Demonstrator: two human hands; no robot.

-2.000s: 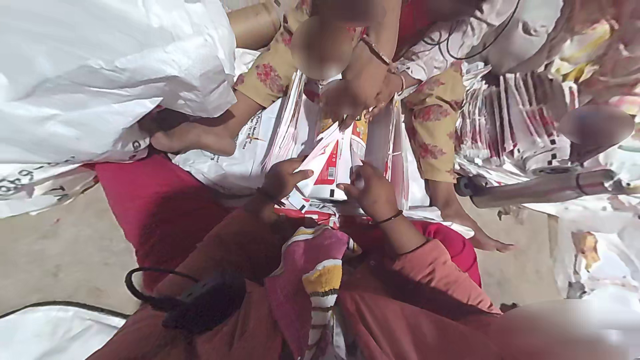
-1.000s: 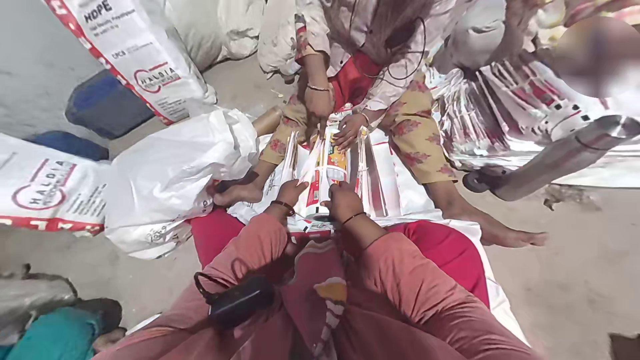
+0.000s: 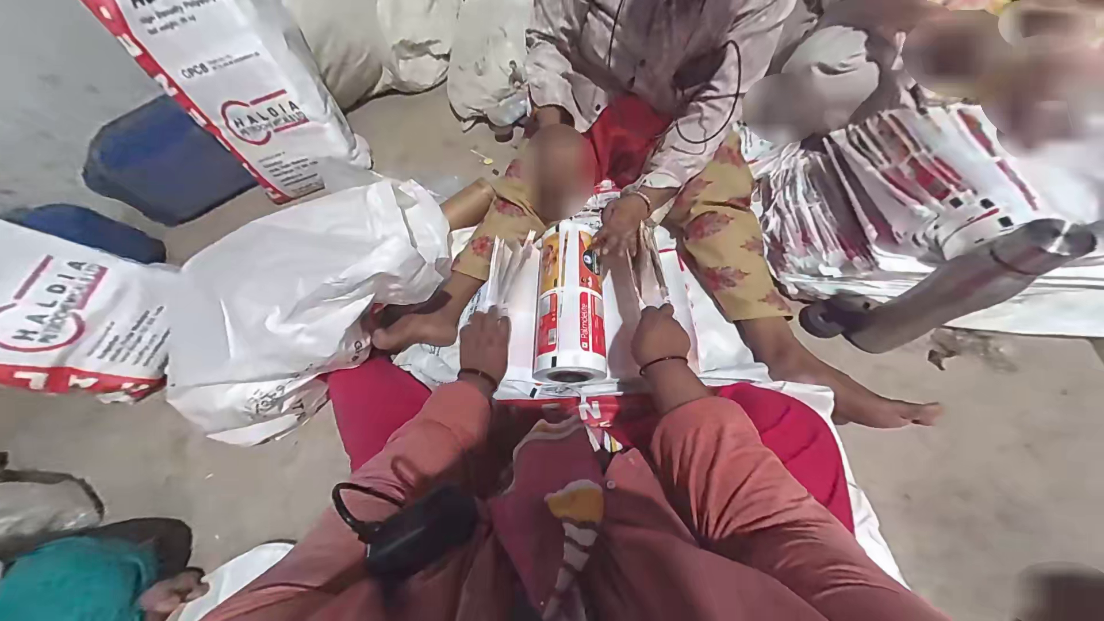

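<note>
A printed roll of plastic film [image 3: 571, 302], white, red and yellow, lies lengthwise between my hands, its round end towards me. My left hand [image 3: 485, 345] is at the near end of a bunch of white sheets [image 3: 511, 276] left of the roll, fingers closed on their edge. My right hand [image 3: 660, 338] grips the near end of another bunch of sheets [image 3: 651, 267] on the right. Opposite me sits a person whose hand [image 3: 619, 224] touches the far end beside the roll. White sheeting lies under these things, and a red printed strip [image 3: 595, 410] crosses it near my lap.
White printed sacks [image 3: 259, 103] and a crumpled white sack [image 3: 302, 285] stand at the left, by a blue container [image 3: 168, 159]. Stacks of printed pouches or sheets [image 3: 931, 190] lie at the right, near a grey metal cylinder [image 3: 957, 285]. The other person's bare foot [image 3: 888, 410] rests on the floor.
My hands have moved apart, off the roll, to the sheets on either side. More of the roll now shows. The view has shifted.
</note>
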